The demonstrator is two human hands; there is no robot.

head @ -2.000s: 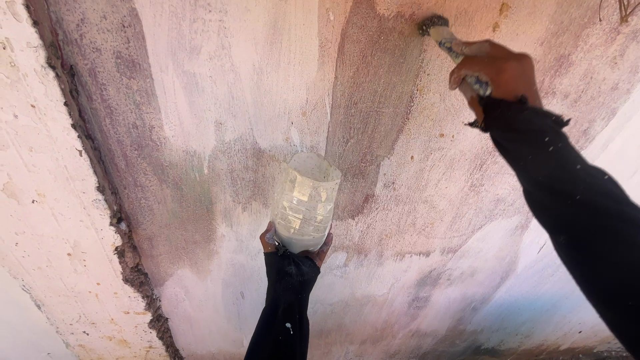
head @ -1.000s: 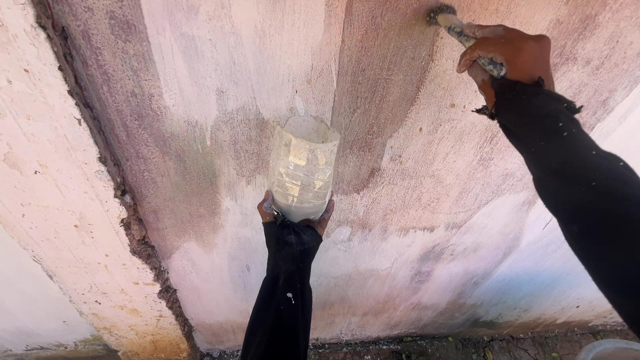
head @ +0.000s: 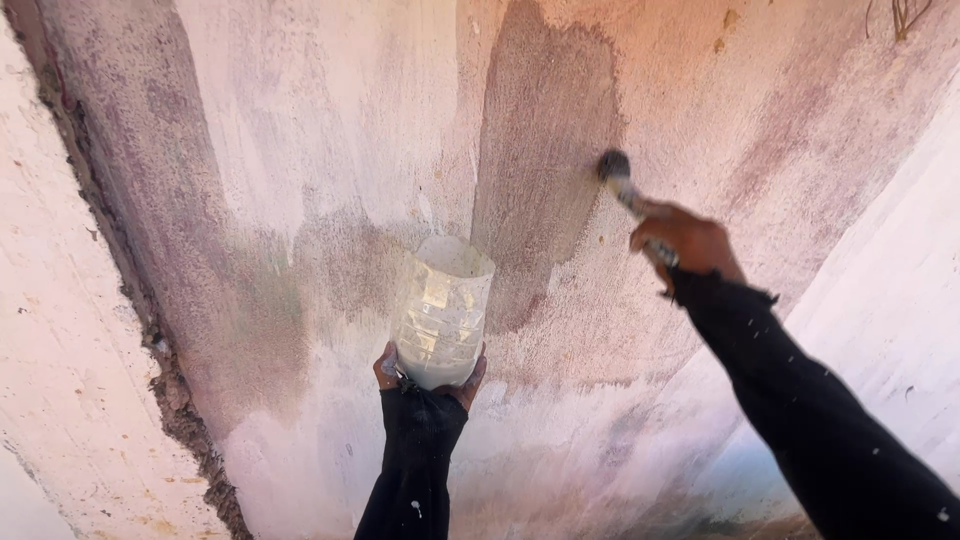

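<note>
My left hand (head: 469,382) grips the lower part of a cut-off clear plastic bottle (head: 442,315), which has whitish liquid in its bottom and white smears on its sides. My right hand (head: 694,244), slightly blurred, is closed around the paint-spattered handle of a paintbrush (head: 619,180). The brush's dark bristles meet the wall (head: 675,97) at the right edge of a darker, damp-looking patch (head: 547,150). The patch runs down behind the bottle's upper right side. Black sleeves with white specks cover both my arms.
A rough, broken crack (head: 172,397) runs down the left side, between the wall and a pale pillar or ledge (head: 67,300). Thin twigs or wires (head: 900,19) show at the top right. A whiter wall area (head: 885,300) lies at the right.
My right hand and the brush have moved down along the wall from near the top of the dark patch. My left hand still holds the bottle. The view has shifted somewhat.
</note>
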